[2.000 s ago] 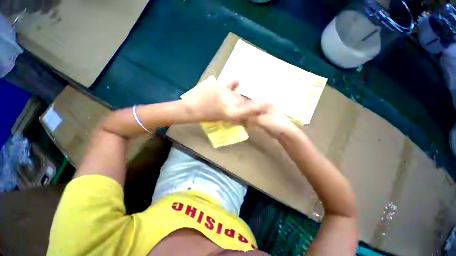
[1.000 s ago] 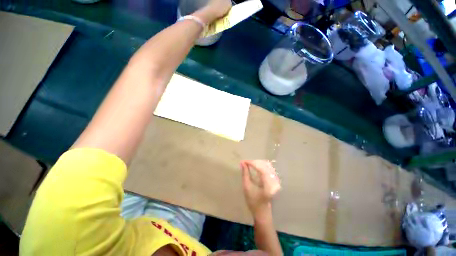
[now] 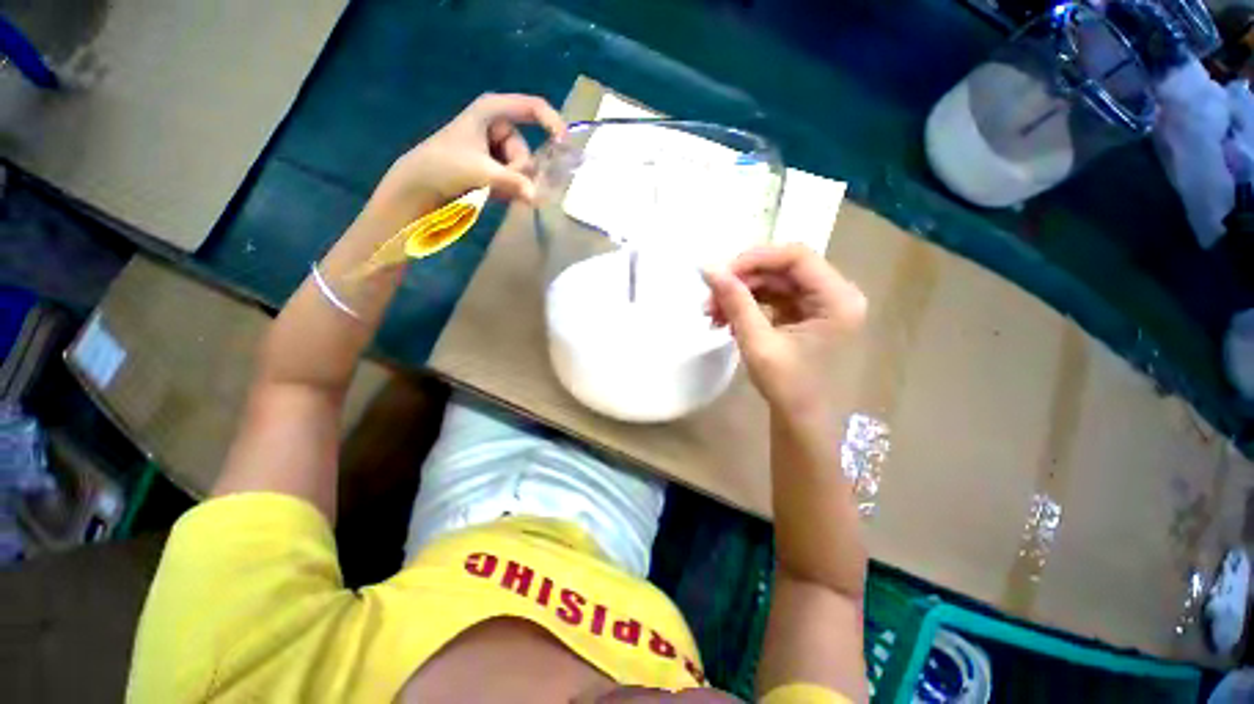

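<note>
A wide clear glass jar [image 3: 640, 365], its lower part filled with white and a thin dark stem inside, stands on the cardboard mat [image 3: 963, 371] in front of me. My left hand [image 3: 481, 154] pinches the jar's rim at its left side. A curled yellow and white label sheet [image 3: 443, 228] hangs under my left hand, held by that hand. My right hand [image 3: 791, 310] is at the jar's right side with thumb and index finger pinched together; any sticker between them is too small to tell. A stack of white label sheets [image 3: 822, 206] lies behind the jar, partly seen through its glass.
Another part-filled jar [image 3: 997, 135] stands at the far right, beside crumpled whitish wrap [image 3: 1194, 145]. A stained cardboard sheet [image 3: 165, 110] lies at far left. A brown box [image 3: 179, 365] is low at left. A green crate [image 3: 1045, 660] is below the bench at right.
My left hand has come back from the far side, and a jar now stands on the mat. My right hand has moved to the jar's side. The camera view has shifted.
</note>
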